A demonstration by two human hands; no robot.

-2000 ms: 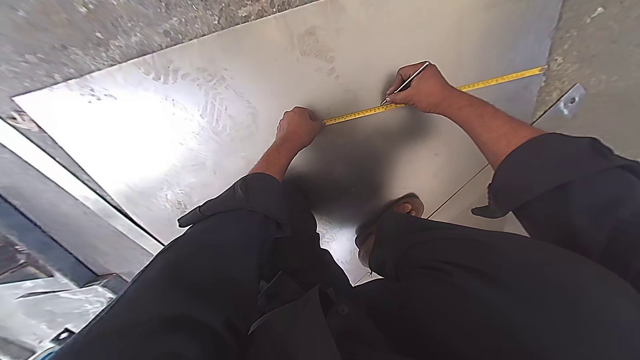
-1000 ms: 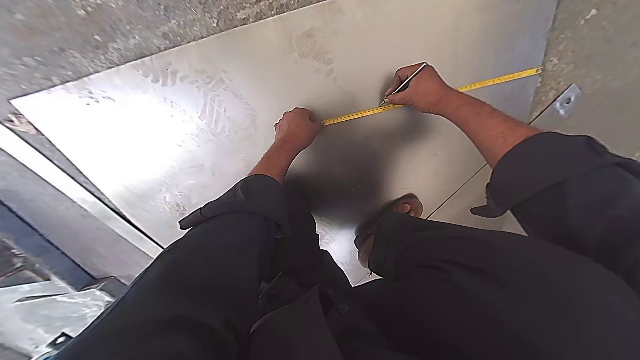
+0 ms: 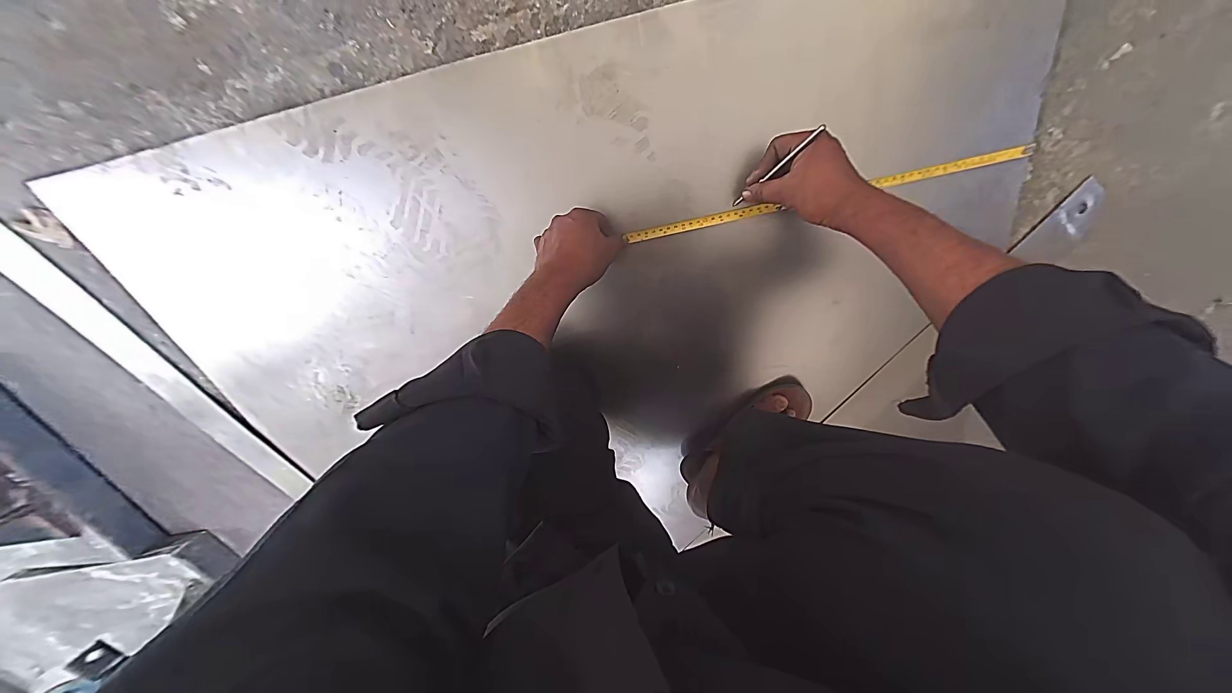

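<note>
A large sheet of bare metal (image 3: 500, 192) lies flat, with smudges on its surface. Across it runs a yellow tape measure blade (image 3: 948, 168), reaching the sheet's right edge. The blade's left end is at my left hand (image 3: 580, 248), whose fingers are closed on it; the tape's case is not seen. My right hand (image 3: 813, 183) rests over the blade and grips a thin pen-like marking tool (image 3: 794, 154), its tip down on the sheet just beside the tape's upper edge.
Rough concrete floor (image 3: 289, 48) borders the sheet. Long metal strips or profiles (image 3: 144, 385) lie at the left, with metal scraps (image 3: 87, 597) at lower left. A plate with a hole (image 3: 1064, 217) is at the right. My sandalled foot (image 3: 784, 399) is on the sheet.
</note>
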